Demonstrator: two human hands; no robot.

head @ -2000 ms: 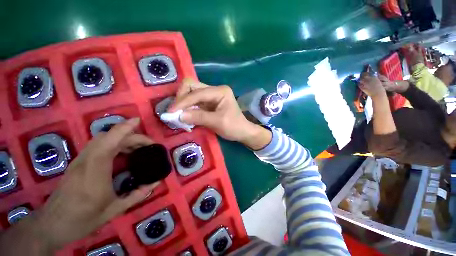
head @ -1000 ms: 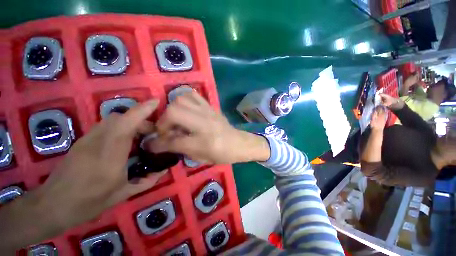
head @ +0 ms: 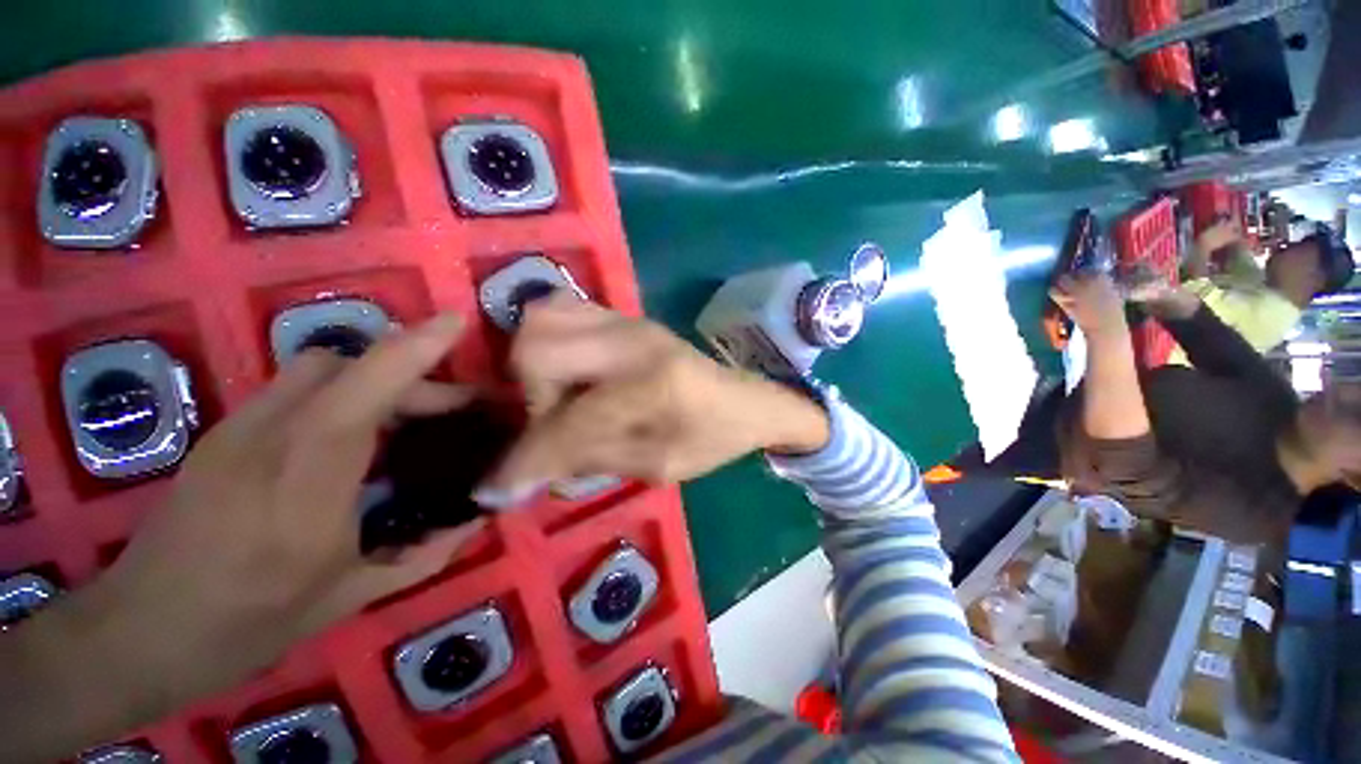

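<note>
My left hand [head: 276, 485] holds a watch body [head: 448, 466] with its dark glossy face showing, above the red tray [head: 403, 299]. My right hand [head: 634, 400] pinches a small white wiping cloth [head: 512, 493] at the lower right edge of that watch body. The tray's square pockets hold several watch bodies with their silver-grey backs and dark round centres up, such as the one in the upper right pocket [head: 499, 166]. My hands hide some pockets in the middle.
A whitish bottle [head: 776, 317] with an open shiny lid stands right of the tray on the green surface [head: 806, 90]. A jagged white sheet [head: 981, 329] lies farther right. Beyond it a person in dark clothes [head: 1194, 403] works. Boxed items [head: 1097, 597] sit at lower right.
My right hand has moved from the watch in the tray pocket to the held watch body, and the cloth has shifted to its lower right edge. The neighbouring person's hands have moved.
</note>
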